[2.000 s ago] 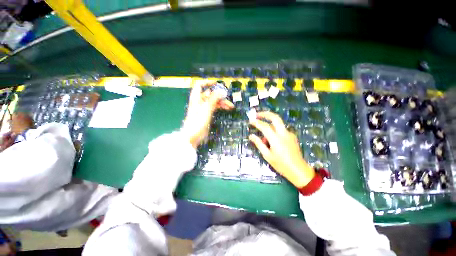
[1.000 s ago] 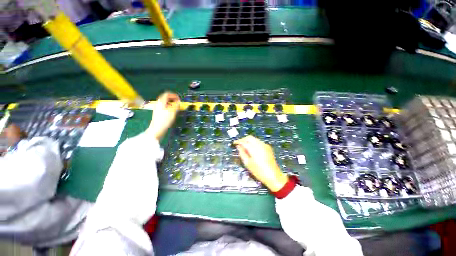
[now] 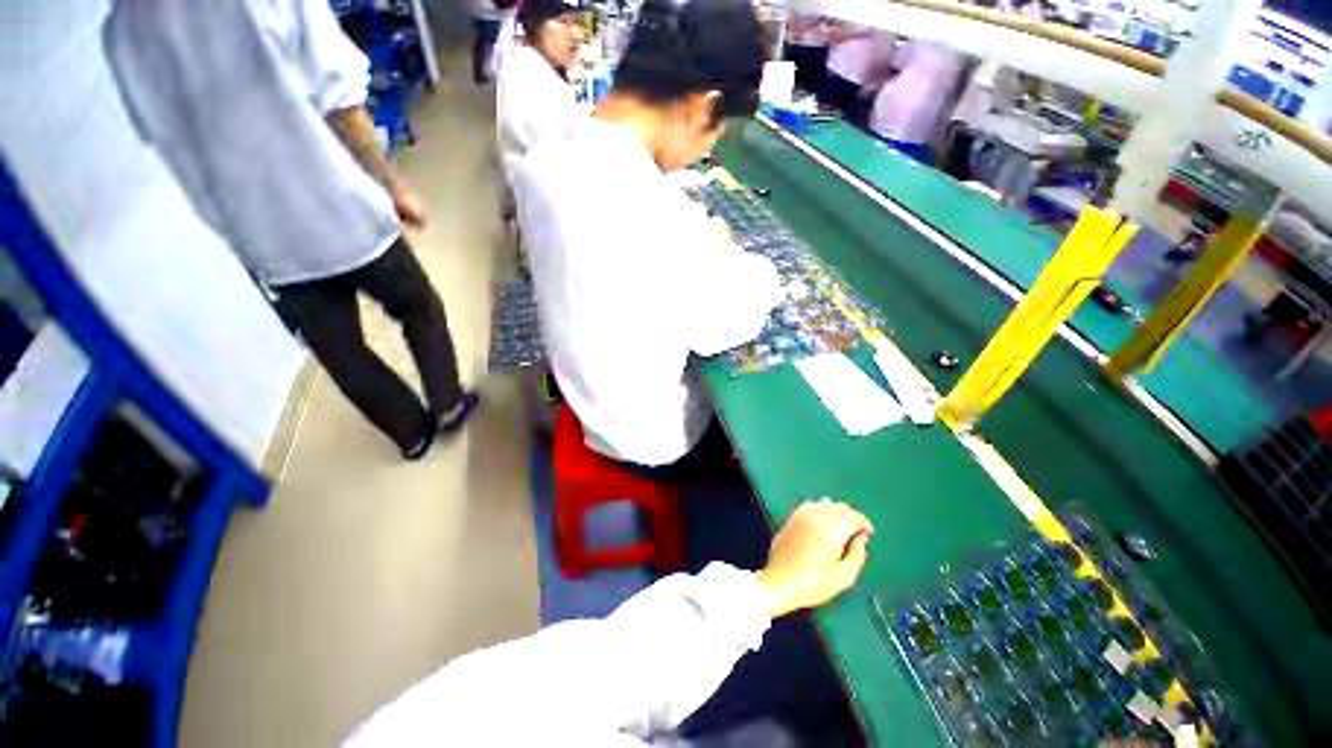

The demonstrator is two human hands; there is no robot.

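My left hand (image 3: 818, 554) is over the green line surface near its front edge, left of the central blister tray. Its fingers are curled; whether something is inside them cannot be told. The clear central tray (image 3: 1008, 643) lies at the lower right, cut off by the frame edge, with green boards in its pockets. White square pieces (image 3: 1142, 707) lie on it. A loose round unit (image 3: 1134, 547) sits on the green surface beyond the tray. My right hand is out of the picture.
A seated neighbour (image 3: 614, 278) on a red stool (image 3: 617, 504) works at clear trays (image 3: 796, 329). White paper (image 3: 850, 395) and a yellow post (image 3: 1030, 322) stand between us. Another person (image 3: 263, 132) stands in the aisle. Blue shelving (image 3: 88, 351) is far left.
The view has swung left towards the neighbour and aisle. My left hand has come back from the tray's far left corner towards the front edge. My right hand and the right tray have left the picture.
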